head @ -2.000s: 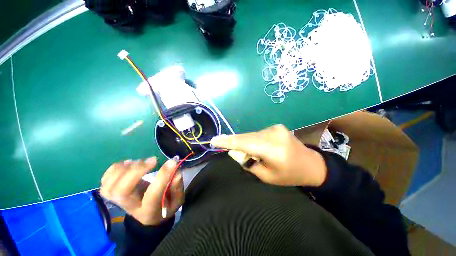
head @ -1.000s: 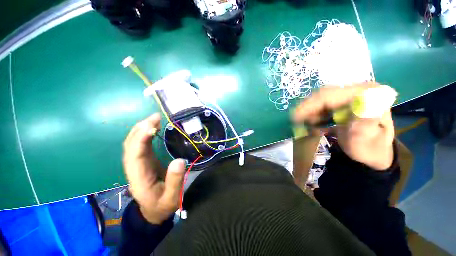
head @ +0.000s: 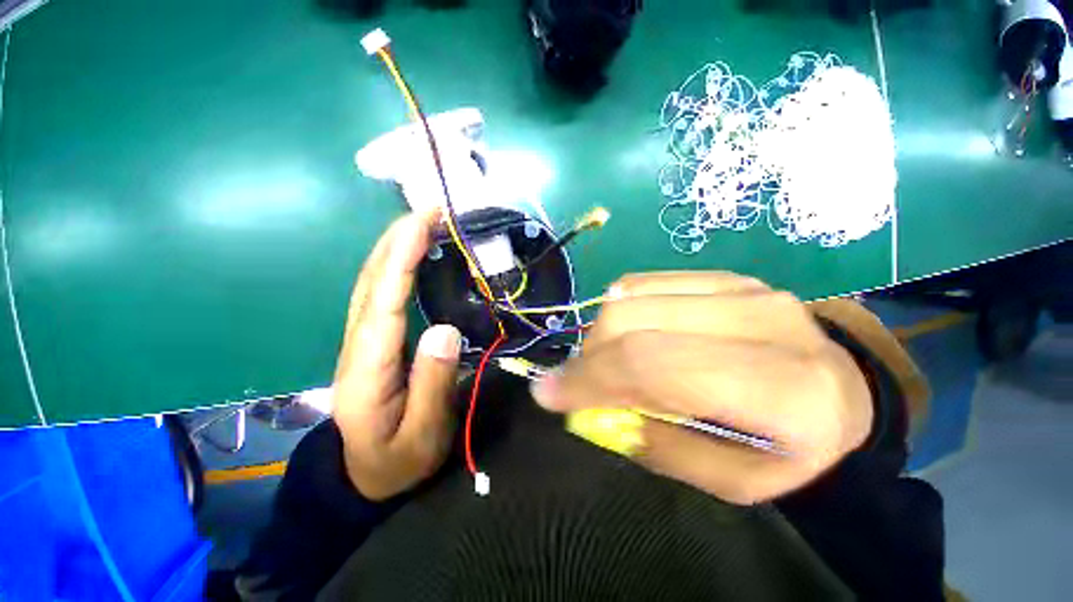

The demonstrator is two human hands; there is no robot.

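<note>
The camera housing (head: 435,276) lies at the bench edge, its round black open end toward me and its white bracket (head: 406,153) behind. Internal wire leads (head: 431,147) come out; one ends in a white plug (head: 375,42) at the back, a red one hangs to a white plug (head: 481,483) over my lap. A dark lead has a yellowish tip (head: 595,219). My left hand (head: 394,376) rests against the housing's left side, thumb at the rim. My right hand (head: 718,382) is closed around a thin, blurred metallic tool (head: 724,435) beside a yellow piece (head: 606,429), fingertips at the right-hand leads.
A pile of white thin loops (head: 830,153) lies right of the housing. A black front camera module (head: 582,41) stands at the back. Another housing (head: 1032,35) is at the far right. A blue bin (head: 88,506) is below the bench edge at left.
My right hand has come back from the right to the housing, with a thin tool in it. My left hand has closed in on the housing's side. A yellow-tipped dark lead now sticks up.
</note>
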